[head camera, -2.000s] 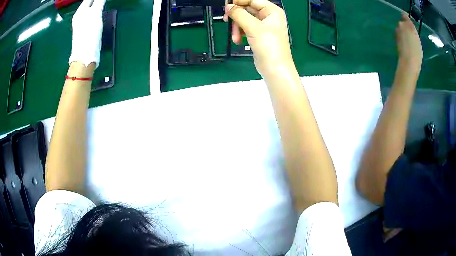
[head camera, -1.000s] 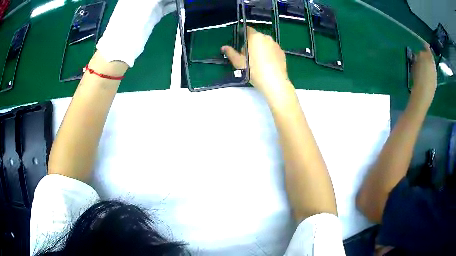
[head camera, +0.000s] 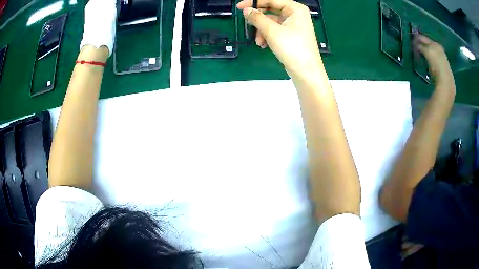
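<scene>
My left hand [head camera: 100,25], in a white glove, is at the top left with its fingers cut off by the top edge. It is beside a phone frame [head camera: 115,58] with a dark upper block and a white label; whether it touches the frame cannot be told. My bare right hand [head camera: 286,31] is at the top centre, thumb and fingers pinched on a slim dark tool [head camera: 254,4], whose upper end leaves the picture. Another phone frame [head camera: 214,54] with a dark strip across its lower end lies on the green belt just left of my right hand.
More phone frames lie on the belt at left [head camera: 49,55] and right [head camera: 392,32], one partly behind my right hand. A white sheet [head camera: 199,157] is in front of me. A black ribbed tray [head camera: 23,168] is at left. Another person's arm [head camera: 425,126] reaches over the belt at right.
The phone frame raised near the centre a second ago is no longer held up there. My left hand has moved left and away. The slim tool now shows in my right fingers.
</scene>
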